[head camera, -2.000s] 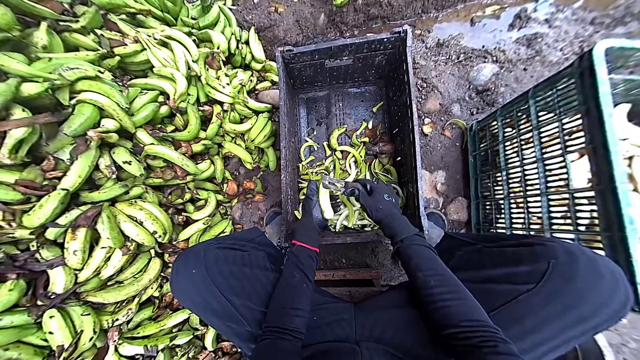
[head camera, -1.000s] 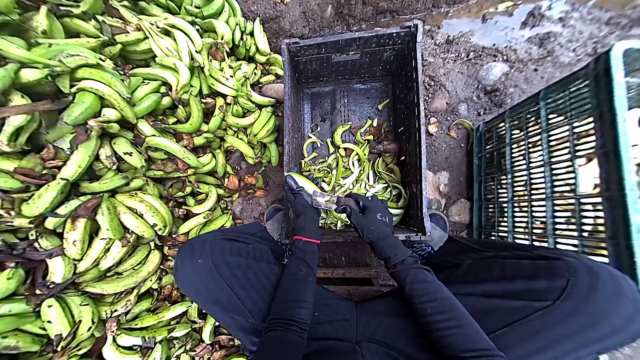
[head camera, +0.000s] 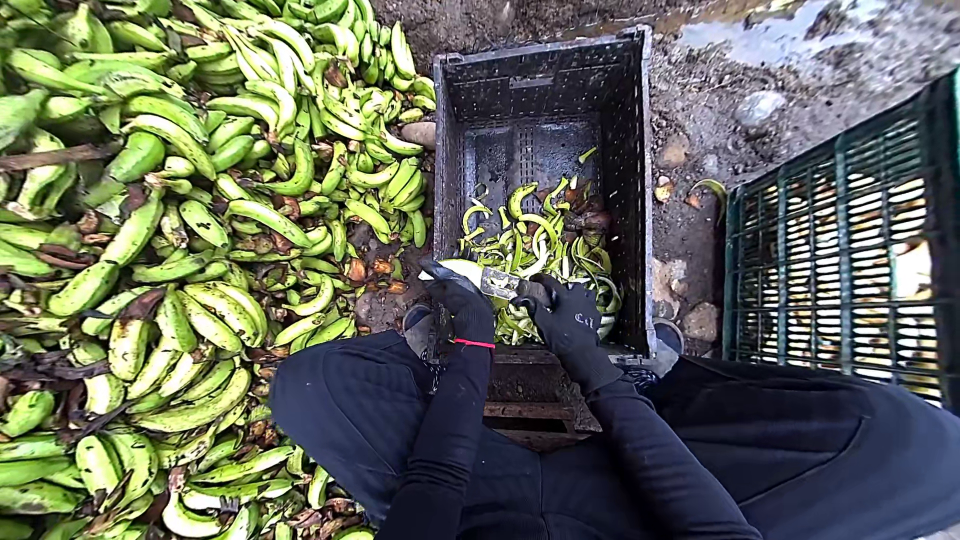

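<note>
In a black glove, my left hand (head camera: 463,300) holds a partly peeled green plantain (head camera: 461,268) over the near left part of a black plastic crate (head camera: 442,150). My right hand (head camera: 564,315), also gloved in black, grips the handle of a knife with a short, wide blade (head camera: 499,283). The blade points left and lies against or close to the plantain's right end. Below both hands, green plantain peels (head camera: 544,229) are heaped in the near half of the crate. My fingers partly hide the plantain and the knife handle.
A large pile of green plantains (head camera: 202,322) covers the ground on the left. At the right stands a dark green slatted crate (head camera: 844,247) with pale pieces inside. Stones (head camera: 701,322) lie between the crates. My bent legs flank the black crate's near end.
Two seconds ago the plantain and knife were over the middle of the peels; one second ago both hands were further left and nearer me. The knife stays in my right hand.
</note>
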